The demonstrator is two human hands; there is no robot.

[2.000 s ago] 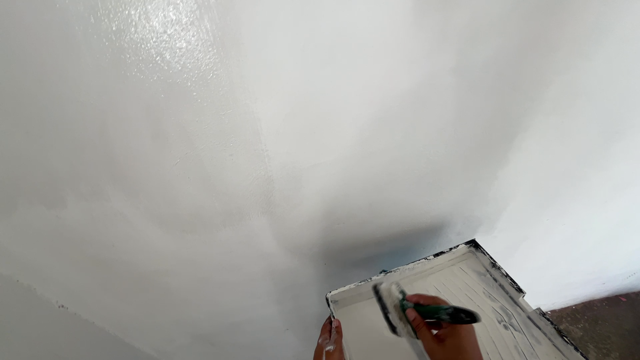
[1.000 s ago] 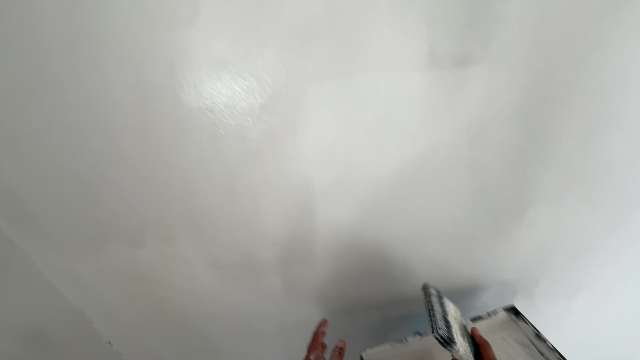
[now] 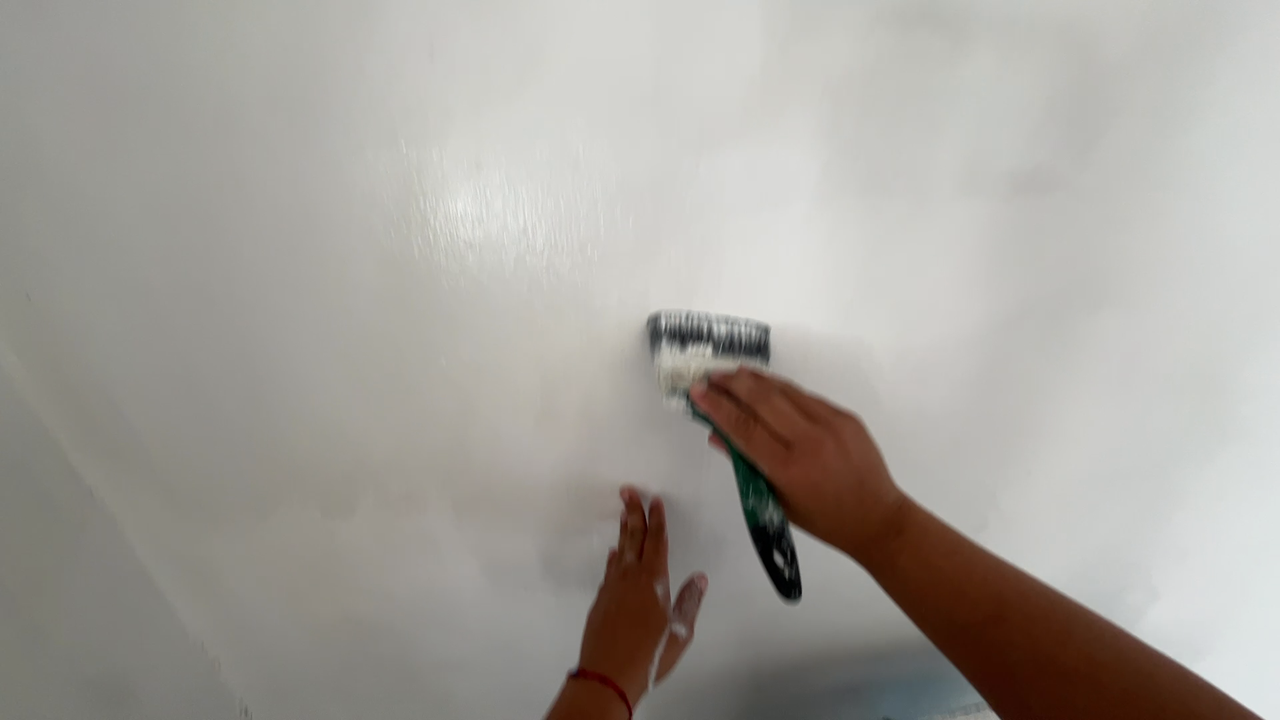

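A wide paintbrush [image 3: 710, 345] with dark, paint-coated bristles is in my right hand [image 3: 815, 455]. Its bristles are at the white wall [image 3: 450, 400], pointing up, and its green and black handle slants down to the right below my palm. My left hand [image 3: 640, 590], lower and to the left of the brush, holds nothing. Its fingers point up and the thumb stands apart, with white paint smeared along the thumb side and a red string at the wrist. Whether its fingertips touch the wall cannot be told.
Wet paint shines on the wall at the upper left of centre. A line or corner edge [image 3: 120, 520] runs diagonally down the lower left, with a greyer surface beyond it. A blurred bluish shadow [image 3: 900, 690] lies at the bottom, right of centre.
The brush in my right hand has moved from over the paint tray up to the wall. My left hand, at the tray's edge two seconds ago, is now free of it. The view has shifted.
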